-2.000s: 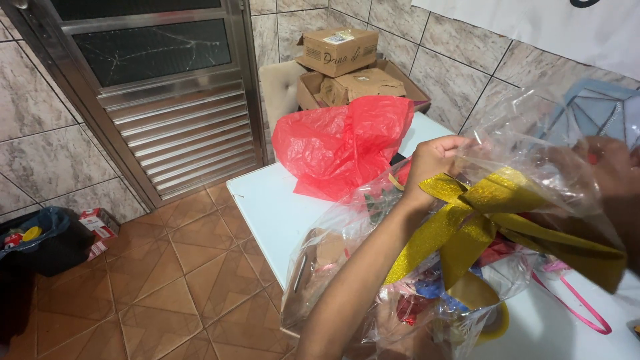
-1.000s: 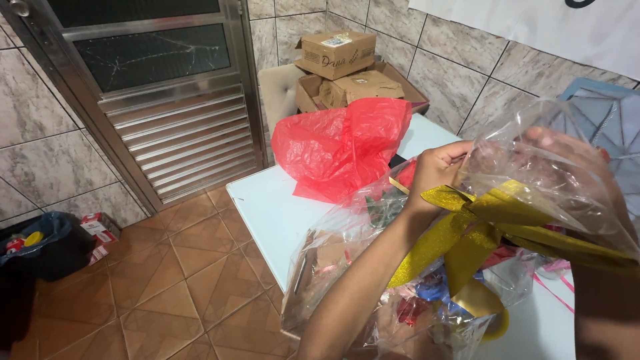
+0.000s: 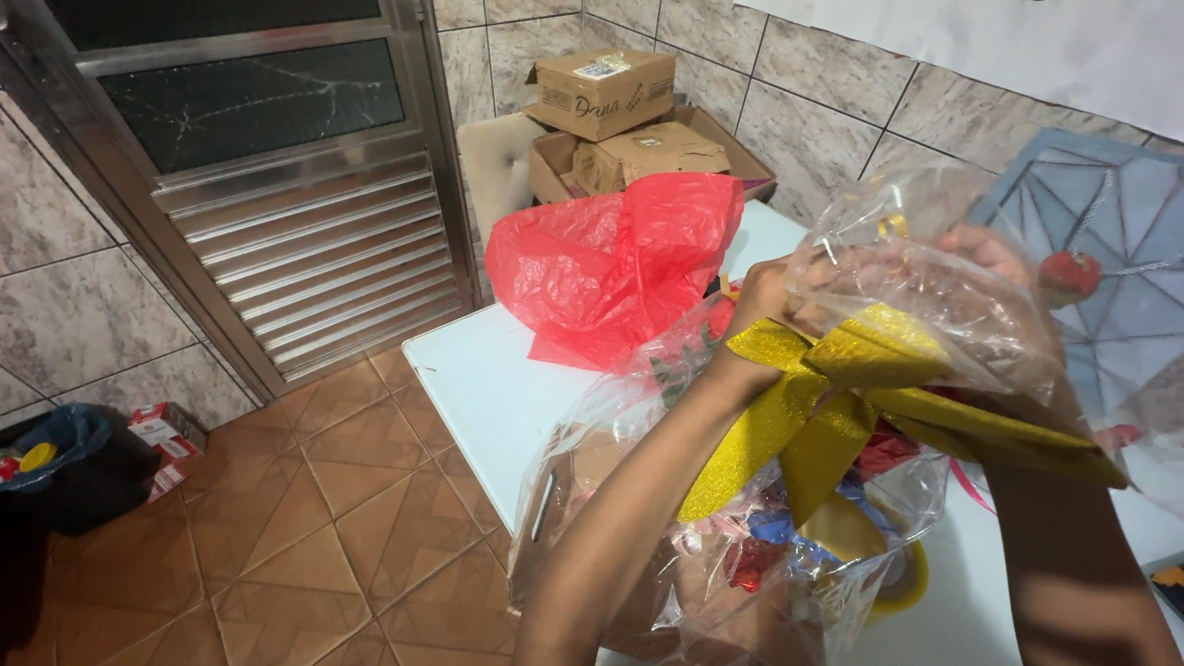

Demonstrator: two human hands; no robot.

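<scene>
A gold glitter bow [image 3: 814,398] sits on the gathered neck of a clear cellophane wrap [image 3: 925,259]. My left hand [image 3: 786,291] grips the gathered film just behind the bow, its fingers partly hidden. Behind the upper film is my right hand [image 3: 990,259], bent at its edge; its hold is blurred by the plastic. Below my forearms the wrap encloses a cardboard box [image 3: 564,462] with red, blue and pink shiny items and a gold piece inside. A roll of yellow tape [image 3: 906,583] lies beside it, seen partly through the film.
Red tissue paper [image 3: 620,268] lies on the white table [image 3: 453,398]. Cardboard boxes [image 3: 606,92] are stacked behind, by a beige chair [image 3: 490,166]. A blue-grey geometric-patterned item [image 3: 1091,305] stands at right. A black bin [image 3: 79,462] is on the floor, left.
My right hand has moved up and left behind the film. The upper cellophane has shifted with it. My left hand stays near the bow.
</scene>
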